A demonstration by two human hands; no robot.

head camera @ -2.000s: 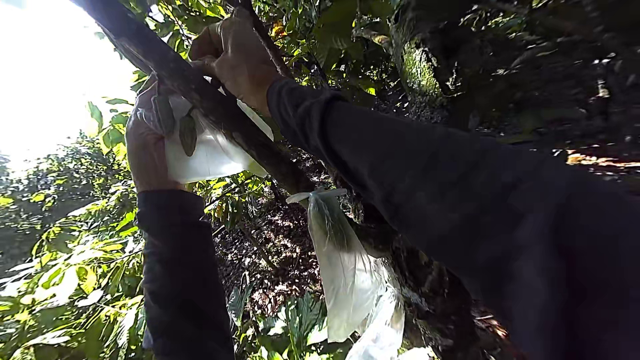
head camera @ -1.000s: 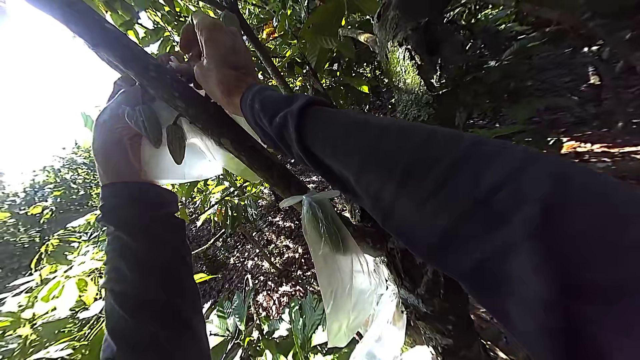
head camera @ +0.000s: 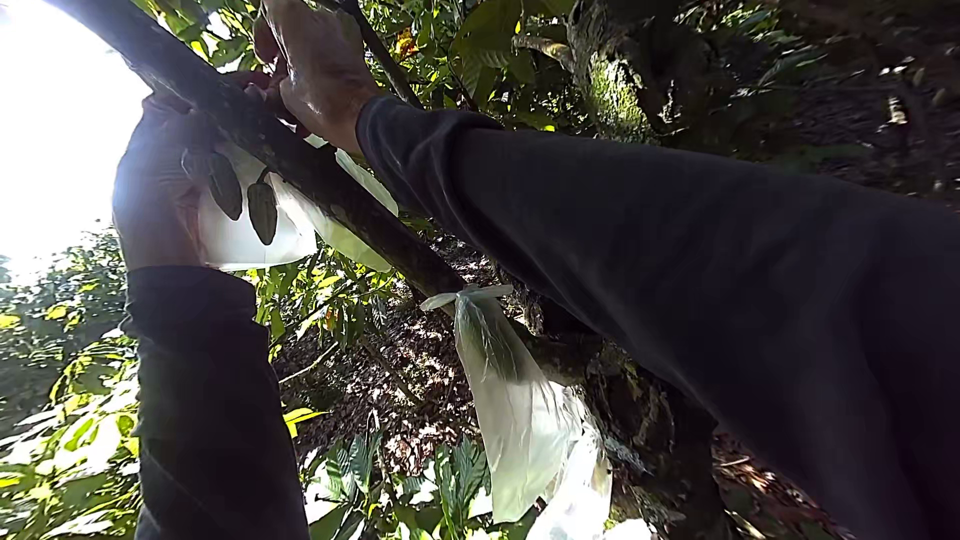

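Note:
A slanting tree branch (head camera: 337,195) runs from upper left toward the trunk. My left hand (head camera: 161,176) reaches up behind it, beside small dark pods (head camera: 262,210) that look like cacao. Translucent plastic bags (head camera: 259,236) hang behind the branch, next to my left palm. My right hand (head camera: 319,71) is bent at the top, on the branch's other side, its fingertips close to those of my left hand. What the fingertips of both hands hold is hidden by the branch and glare. Lower down, a knotted plastic bag (head camera: 510,405) hangs with a dark pod inside its top.
More plastic bagging (head camera: 577,495) hangs below the knotted bag, near the rough tree trunk (head camera: 660,450). A thin branch (head camera: 382,56) rises behind my right hand. A mossy trunk (head camera: 615,90) stands at upper right. Leafy plants (head camera: 67,435) and leaf litter lie below.
Both hands stay up at the branch, with my right hand's fingers shifting slightly. The pods and bags remain beside my left hand.

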